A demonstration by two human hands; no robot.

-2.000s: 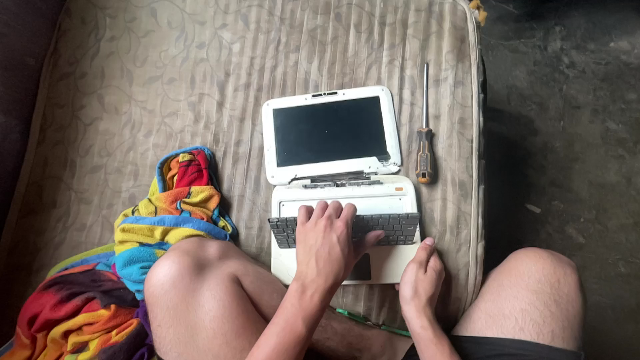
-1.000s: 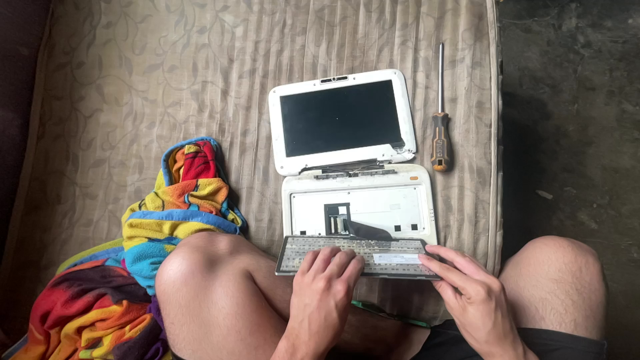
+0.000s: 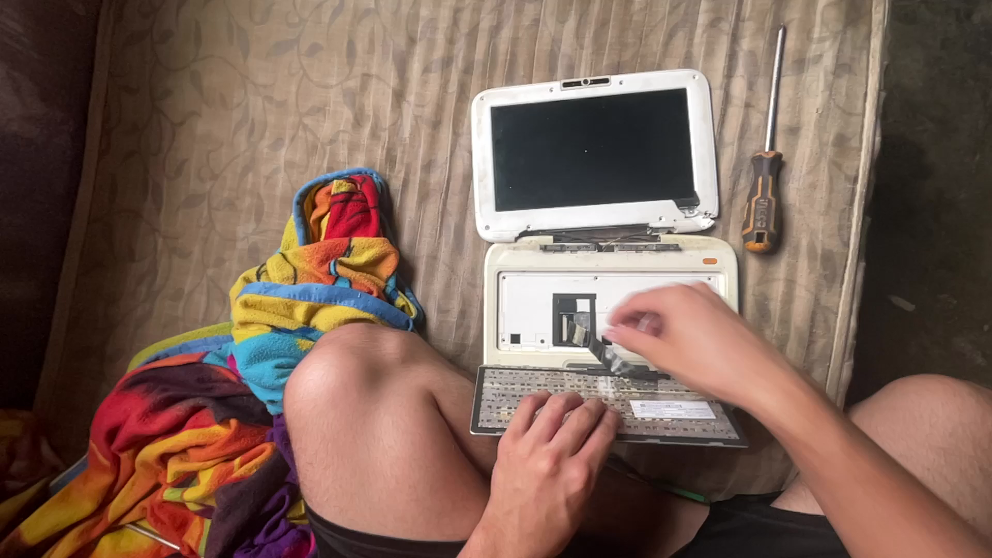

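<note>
A small white laptop (image 3: 612, 256) lies opened, its dark screen (image 3: 593, 151) leaning away and its keyboard bay exposed. The keyboard (image 3: 535, 387) is flipped over below the bay, its metal back up and bearing a white label. A dark ribbon cable (image 3: 608, 356) runs from an opening in the bay towards the keyboard. My left hand (image 3: 554, 457) rests with spread fingers on the keyboard's back. Above the bay's right part is my right hand (image 3: 666, 333), somewhat blurred, thumb and fingertips near each other beside the cable; whether they pinch anything is unclear.
A screwdriver (image 3: 763, 194) with a black and orange handle lies right of the laptop, near the mattress edge (image 3: 860, 232). A colourful cloth (image 3: 310, 310) is heaped at the left. My bare knees flank the laptop's near side.
The keyboard, upright across the laptop at first, has been turned over towards me, exposing the bay. My right hand has left the keyboard's right edge and moved up over the bay.
</note>
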